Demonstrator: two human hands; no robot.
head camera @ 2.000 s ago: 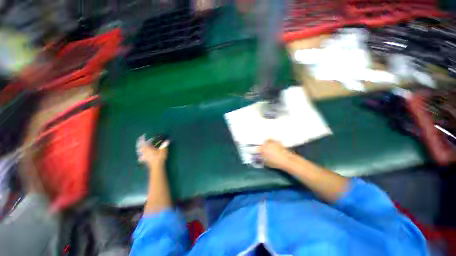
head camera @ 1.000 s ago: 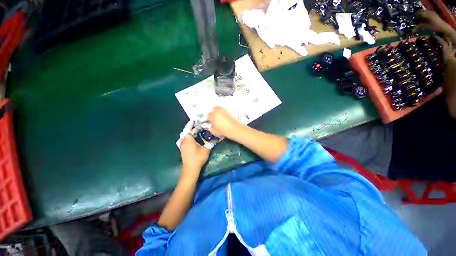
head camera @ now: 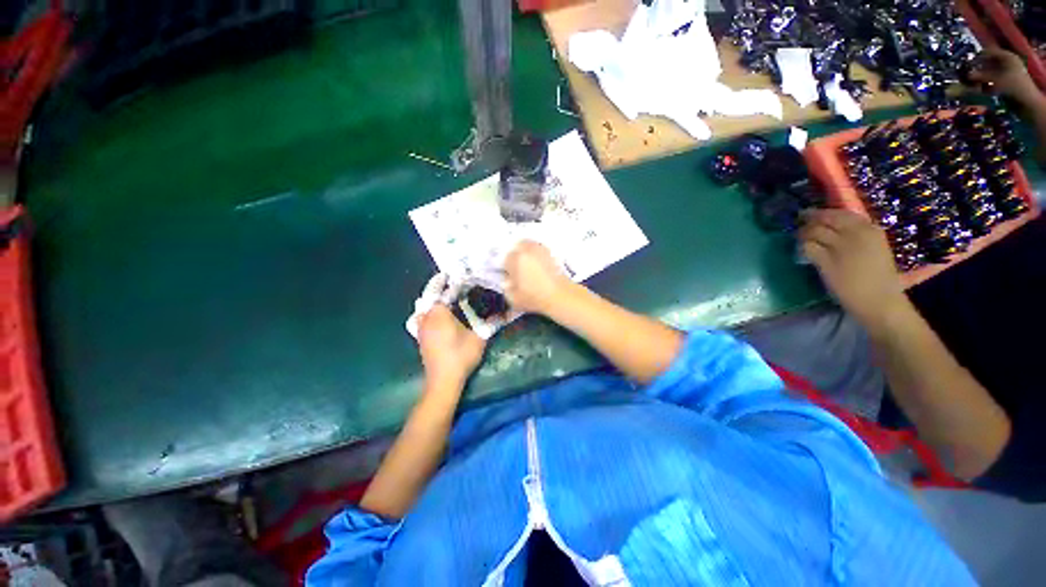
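My left hand (head camera: 444, 333), with white coverings on its fingertips, holds a small black round part (head camera: 485, 303) at the near edge of the white paper sheet (head camera: 608, 225). My right hand (head camera: 530, 275) is just right of and above the part, its fingers closed on a small whitish wiping cloth (head camera: 486, 263) that is hard to tell from the paper. The part's underside is hidden by my left fingers. A grey squat bottle or jar (head camera: 523, 197) stands on the paper at the foot of the metal post.
The grey metal post (head camera: 486, 69) rises behind the paper. White rags (head camera: 660, 69) and a black parts heap (head camera: 849, 40) lie on brown board. Another person's hand (head camera: 855, 258) is beside loose black parts (head camera: 782, 189) and the orange-red bin (head camera: 918, 273). A red tray (head camera: 25, 378) is far left.
The view has swung right since the earliest frame, and my left hand came in beside my right at the paper. The other person's arm has since reached in at the right.
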